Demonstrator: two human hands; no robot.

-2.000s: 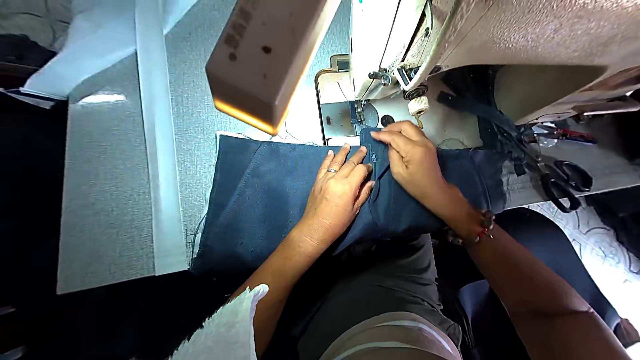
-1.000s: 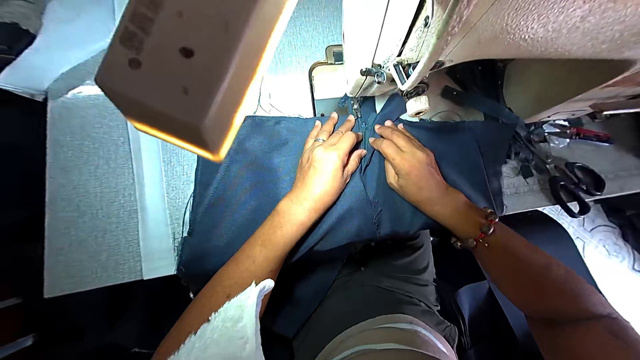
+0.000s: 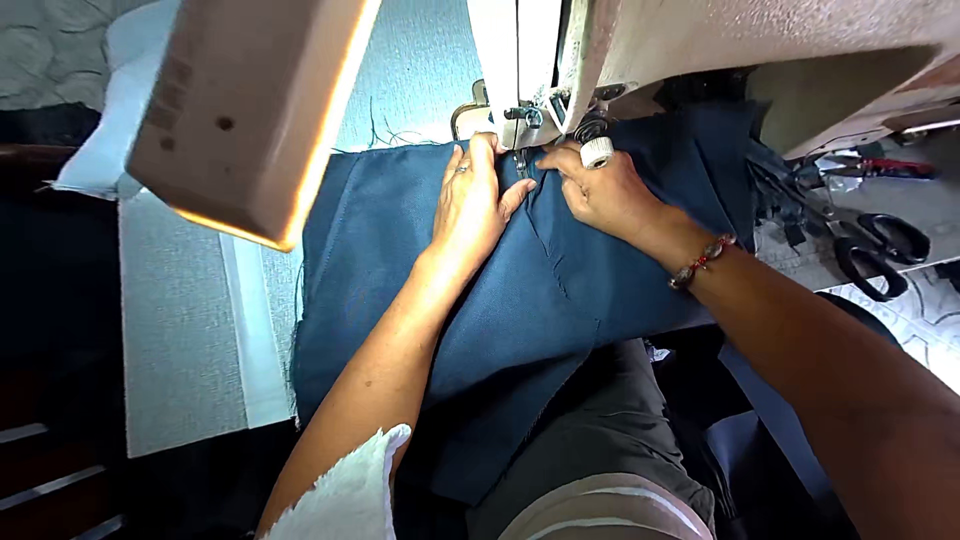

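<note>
Dark blue fabric (image 3: 390, 225) lies across the sewing machine's bed and hangs over the front edge toward my lap. My left hand (image 3: 472, 191) rests on the fabric just left of the presser foot (image 3: 521, 161), fingers forward and thumb out toward the foot. On the other side, my right hand (image 3: 604, 187) touches the fabric with bent fingers, its index fingertip close to the foot. Whether its fingers pinch the cloth cannot be told. The needle area of the sewing machine (image 3: 525, 112) stands over the fabric between both hands.
A lamp housing (image 3: 225, 112) with a glowing edge hangs at the upper left. Black-handled scissors (image 3: 870, 255), red-handled pliers or snips (image 3: 892, 166) and dark fabric scraps (image 3: 780, 195) lie at the right. Pale cloth (image 3: 255, 322) lies on the left.
The fabric has moved farther under the machine, with both hands beside the foot. My right hand was flatter on the fabric one second ago; its fingers are now more bent.
</note>
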